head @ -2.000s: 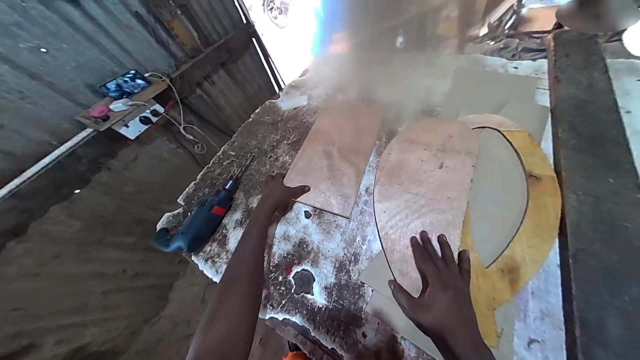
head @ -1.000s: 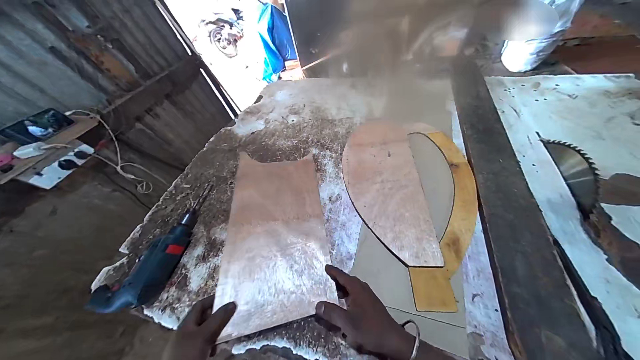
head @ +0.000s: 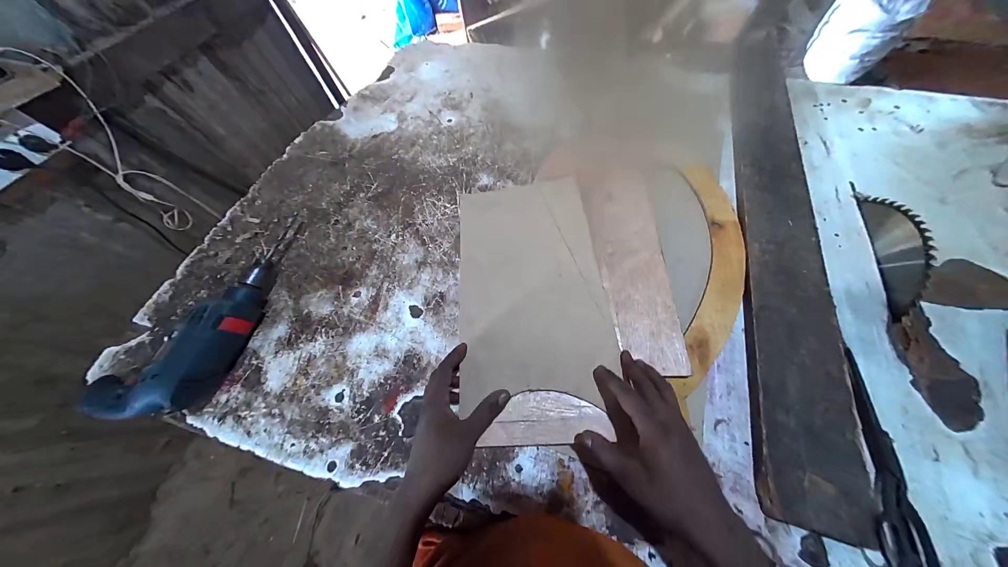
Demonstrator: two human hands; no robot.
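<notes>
A flat tan board (head: 528,291) with a concave curved near edge lies over a thin plywood piece (head: 543,417), whose near end shows beneath the curve. My left hand (head: 453,417) grips the stack at its near left corner, thumb on top. At the near right corner, my right hand (head: 638,425) rests with its fingers on the board's edge. Just right of the stack and partly under it lies a plywood piece with a rounded far end (head: 638,276). Beyond that is a yellowish curved wooden piece (head: 720,244). Dust or a blur veils the far ends.
A blue power drill (head: 209,339) lies at the worktable's (head: 378,276) left edge. To the right runs a long dark beam (head: 803,315), and past it a circular saw blade (head: 894,252) stands out of a pale tabletop. White cables (head: 118,150) hang at the left wall.
The tan board now lies on the plywood piece with the curved end, which showed uncovered a second ago. Both hands have stayed at the near corners. The view has shifted.
</notes>
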